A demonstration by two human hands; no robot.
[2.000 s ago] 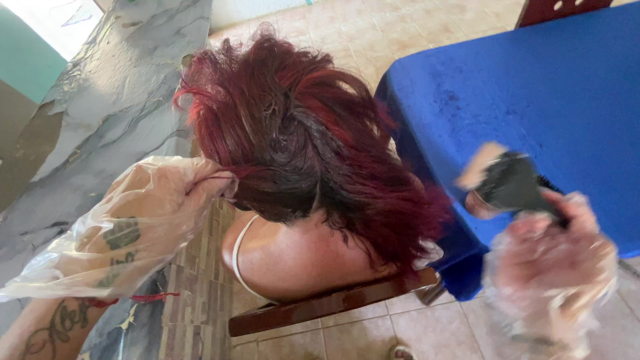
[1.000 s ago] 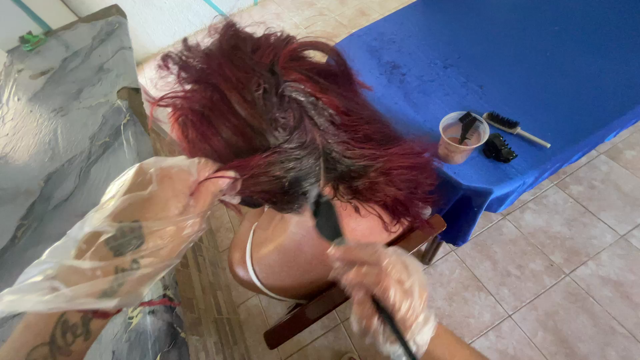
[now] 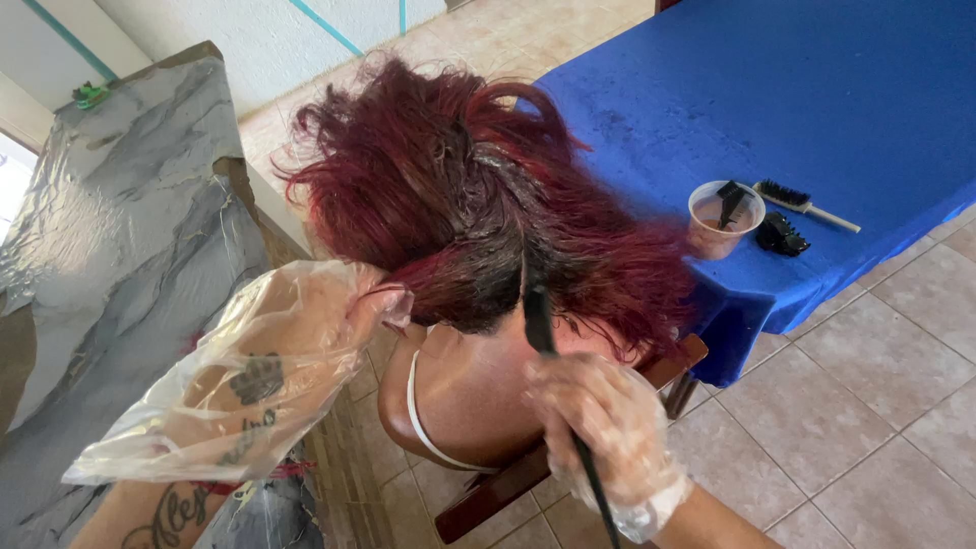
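A seated person's red hair (image 3: 427, 183) fills the middle of the view, dark and wet-looking around a parting at the nape. My left hand (image 3: 305, 343), in a clear plastic glove, pinches a lock of this hair at its left side. My right hand (image 3: 610, 427), gloved too, grips the long handle of a black tint brush (image 3: 539, 320). The brush head lies against the hair beside the parting, and its bristles are partly hidden. The person's bare shoulder with a white strap (image 3: 415, 404) shows below.
On the blue tablecloth (image 3: 762, 91) stand a plastic cup (image 3: 709, 242) with another black tint brush (image 3: 732, 207) in it, a hairbrush (image 3: 793, 198) and a black hair claw clip (image 3: 781, 235). A wooden chair (image 3: 503, 496) supports the person. A marble-patterned counter (image 3: 152, 229) runs along the left.
My right hand has moved from beside the blue table to the nape, bringing the brush onto the hair. My left hand keeps its hold on the lock. The view has shifted.
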